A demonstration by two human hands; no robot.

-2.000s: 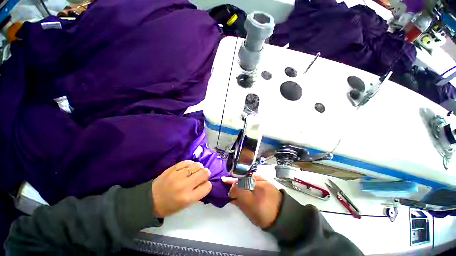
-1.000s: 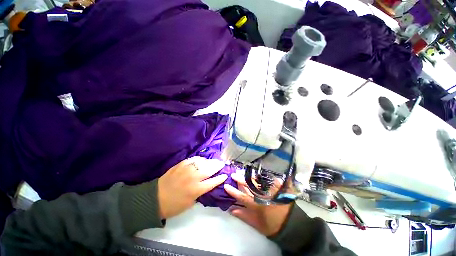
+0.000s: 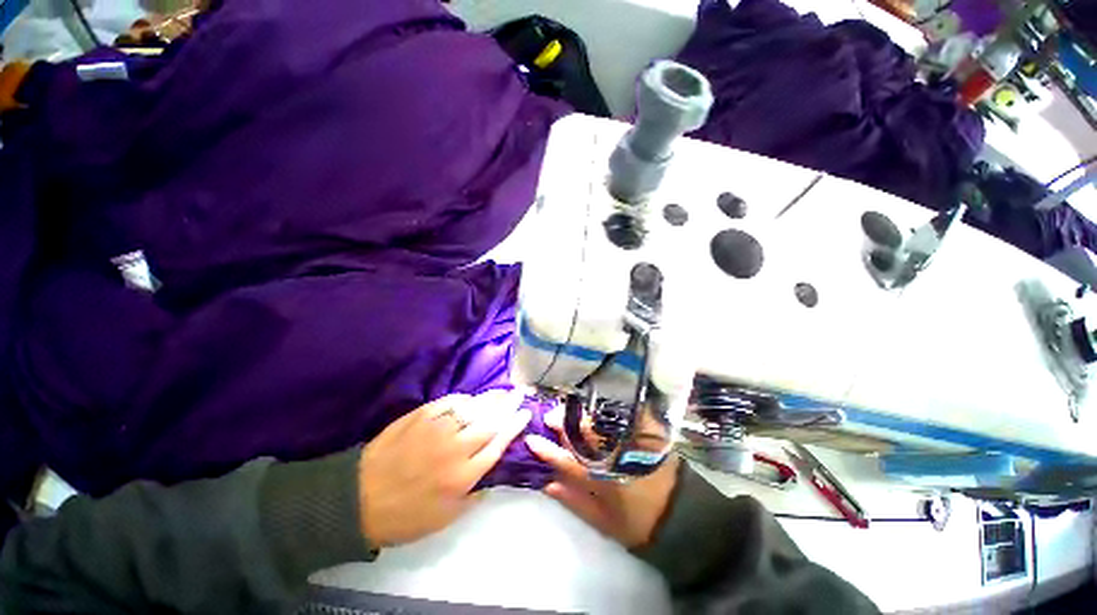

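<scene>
A large dark purple garment (image 3: pixel 277 336) lies to the left of the sewing machine (image 3: pixel 794 288), and its small gathered end reaches the needle area under the left end of the machine head. My left hand (image 3: pixel 427 469) presses the gathered end from the left with its fingers near the needle. My right hand (image 3: pixel 614 487) holds the same cloth from the right, with its thumb and fingertips at the edge. The right hand is partly hidden behind the shiny metal parts of the machine. The needle tip itself cannot be made out.
Red thread snips (image 3: pixel 828 485) lie right of my right hand, beside another red-handled tool. Light-blue handles (image 3: pixel 944 464) show along the machine head. Another purple heap (image 3: pixel 830 96) lies behind the machine. A black item with a yellow mark (image 3: pixel 547 54) lies at the back.
The view has shifted between frames. My left fingers have moved up close to the needle area compared with the first frame. Both hands stay on the purple cloth.
</scene>
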